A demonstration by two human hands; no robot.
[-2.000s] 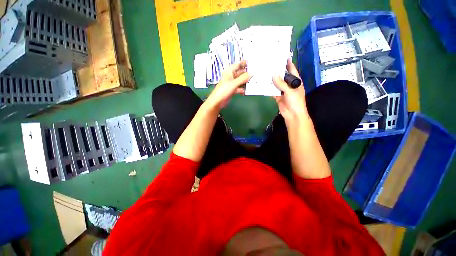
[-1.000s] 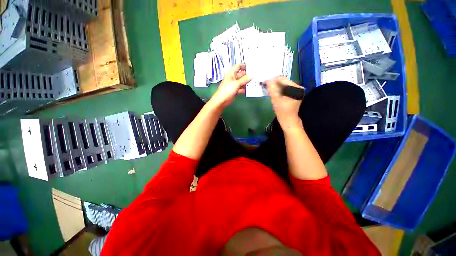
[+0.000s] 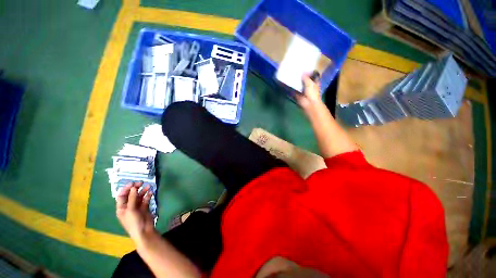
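My right hand point(image 3: 310, 91) holds a white sheet-metal plate point(image 3: 298, 62) over the nearly empty blue bin point(image 3: 338, 36). A small dark part of the tool point(image 3: 315, 75) shows at its fingers. The bin has a brown bottom. My left hand point(image 3: 135, 209) is at the near end of the loose pile of small plates point(image 3: 134, 166) on the floor. Its fingers are bent at the pile; whether they grip a plate cannot be told.
The filled blue bin point(image 3: 130, 81) with jumbled brackets stands beyond my knee. Nested bent panels point(image 3: 429, 89) lean in a row on the brown board point(image 3: 435, 163) at right. More stacked material stands at the top right. A cardboard piece point(image 3: 288, 149) lies beside my thigh.
The view has turned to the right. My right hand has carried a plate away from the pile to the nearly empty bin. My left hand has let go of that plate and is at the pile.
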